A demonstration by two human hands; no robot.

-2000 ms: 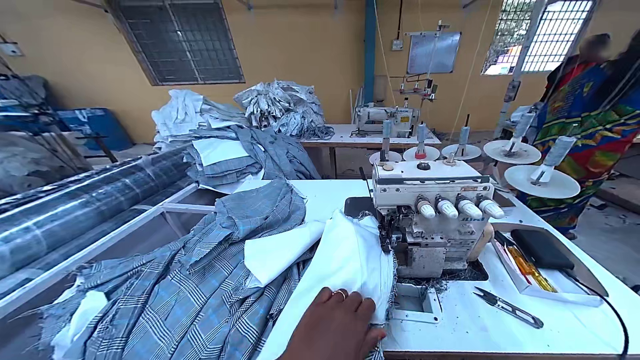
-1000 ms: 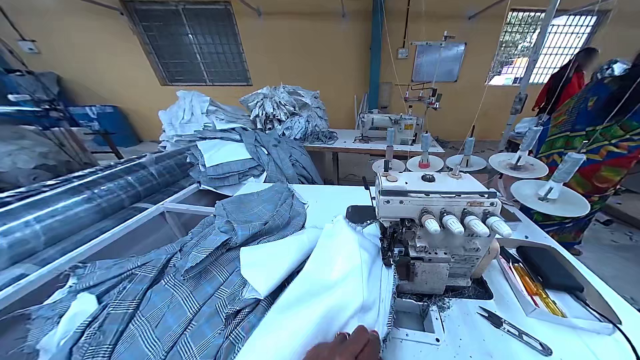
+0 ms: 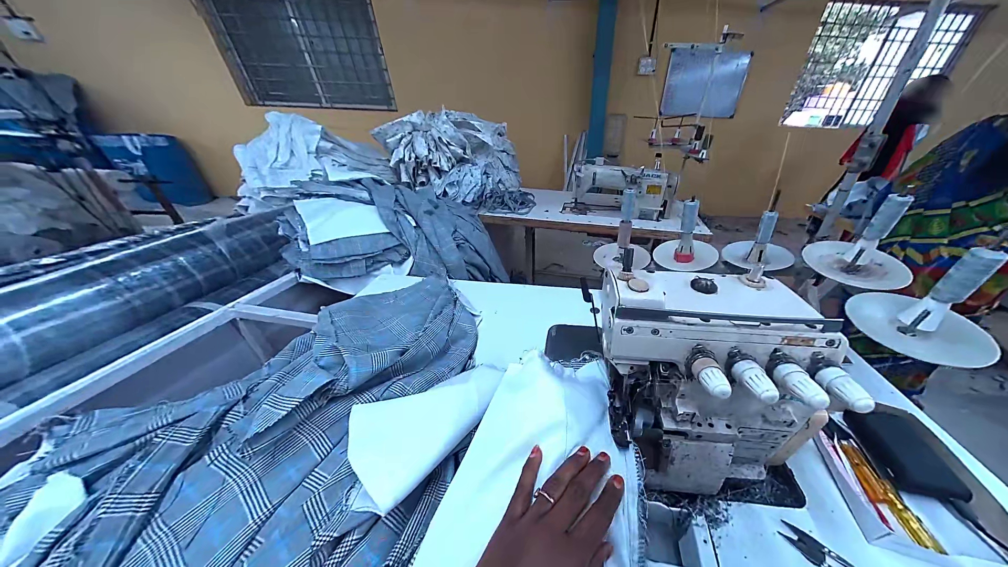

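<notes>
My left hand lies palm down on a white fabric piece, its fingers spread and a ring on one finger. The white piece lies beside the needle and presser area of an overlock sewing machine, its frayed edge along the machine's left side. Grey checked fabric is heaped to the left of my hand, with a folded white flap on it. My right hand is out of view.
Thread snips and an open box lie right of the machine. Thread cones on discs stand behind it. Stacked cut fabric and a second sewing machine are further back. A person is at the right.
My left hand was low at the frame's bottom edge a second ago; it now lies further up on the white fabric with its fingers spread.
</notes>
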